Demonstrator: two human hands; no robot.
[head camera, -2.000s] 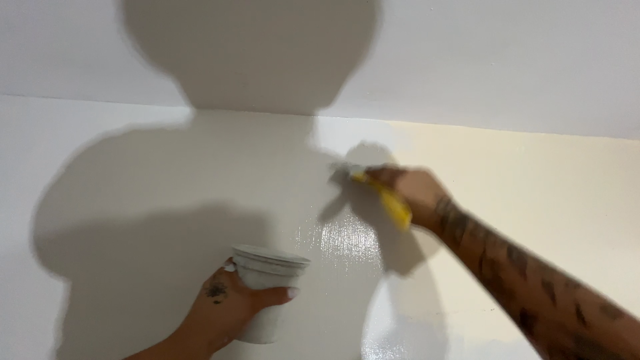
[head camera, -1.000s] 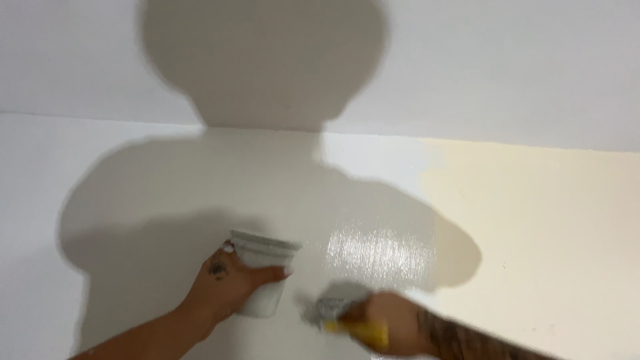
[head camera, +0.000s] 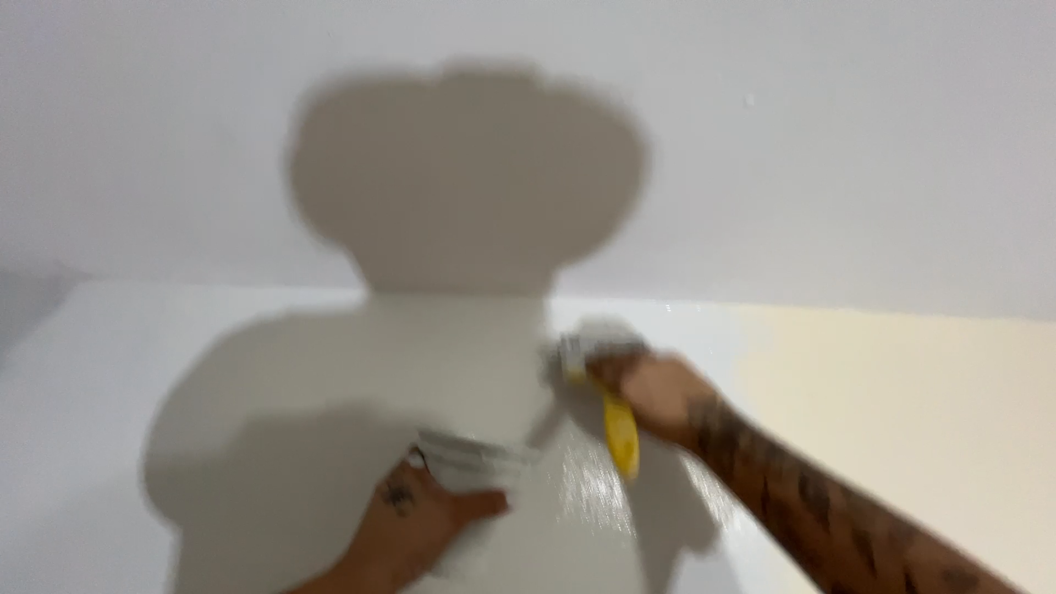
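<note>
My right hand (head camera: 652, 384) grips a paintbrush (head camera: 623, 433) with a yellow handle and a metal ferrule; its bristle end is up by the wall, a little below the ceiling line, and blurred. Lower and to the left, my left hand (head camera: 421, 511) is wrapped around a pale plastic cup (head camera: 470, 462) with a ribbed rim. The cup's contents do not show. Behind both hands is the wall (head camera: 487, 363), coated white, with a wet shine under the brush handle.
The ceiling (head camera: 825, 165) meets the wall just above my right hand. A cream-coloured part of the wall (head camera: 907, 396) lies at the right. My shadow falls across ceiling and wall. Another wall edge shows at the far left.
My right hand with the brush has risen from low beside the cup to near the ceiling line. My left hand still holds the cup. The view has tilted up.
</note>
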